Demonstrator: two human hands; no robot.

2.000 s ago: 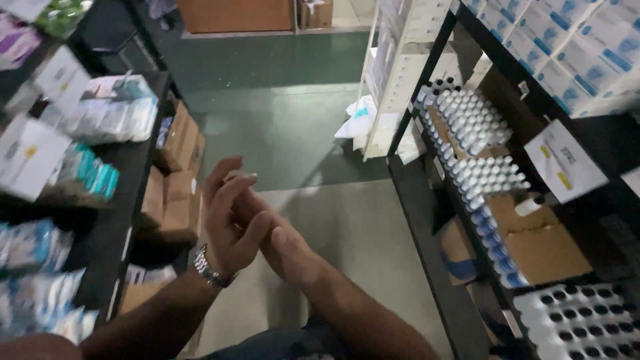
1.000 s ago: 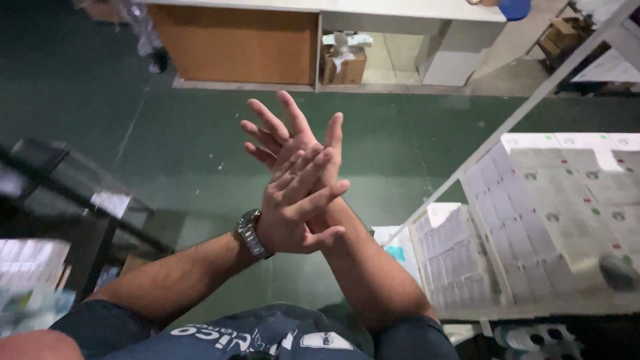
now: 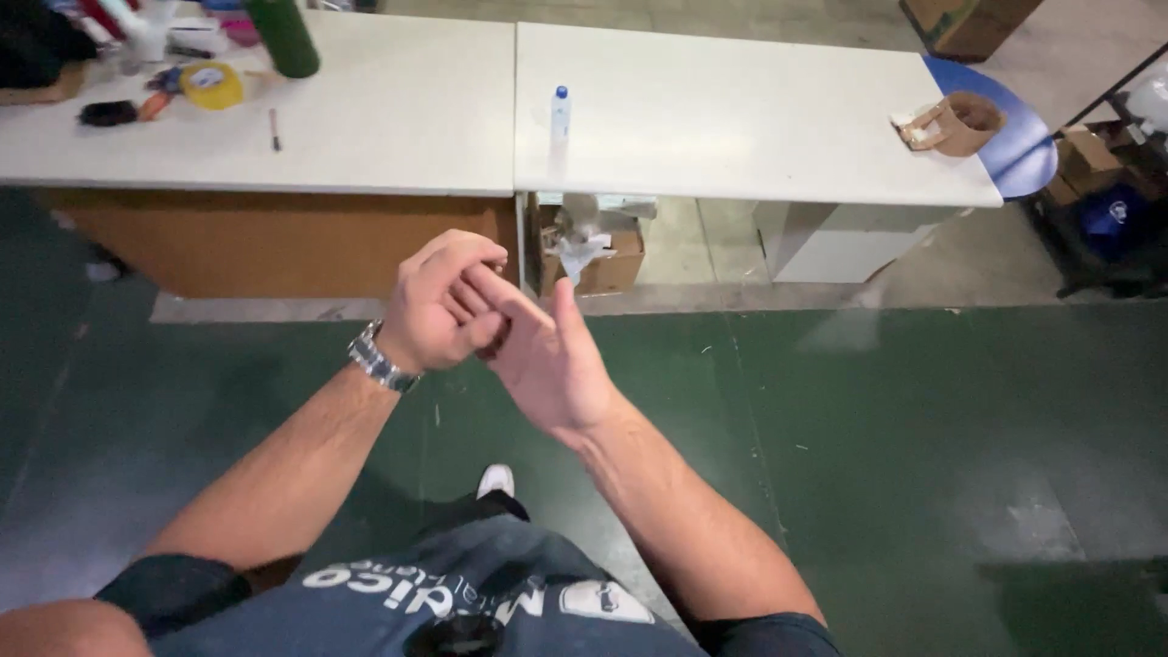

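Observation:
My left hand (image 3: 443,306), with a metal-link wristwatch (image 3: 381,358) on its wrist, is curled around the fingers of my right hand. My right hand (image 3: 557,370) is turned palm up, its thumb raised and its fingertips partly hidden behind the left. Both hands are in front of my body, short of a long white counter (image 3: 730,119). On the counter, beyond the hands, a clear bottle with a blue cap (image 3: 560,114) stands upright.
A tape roll (image 3: 212,85), a black-bristled brush (image 3: 109,113) and a green cylinder (image 3: 283,36) are on the counter's left. A brown tape roll (image 3: 969,123) lies at its right end, by a blue round seat (image 3: 1022,146). A cardboard box (image 3: 616,265) sits below.
The view has moved from the shelf aisle to the white counter. My hands, spread and crossed a second ago, are now clasped, the left closed over the right's fingers.

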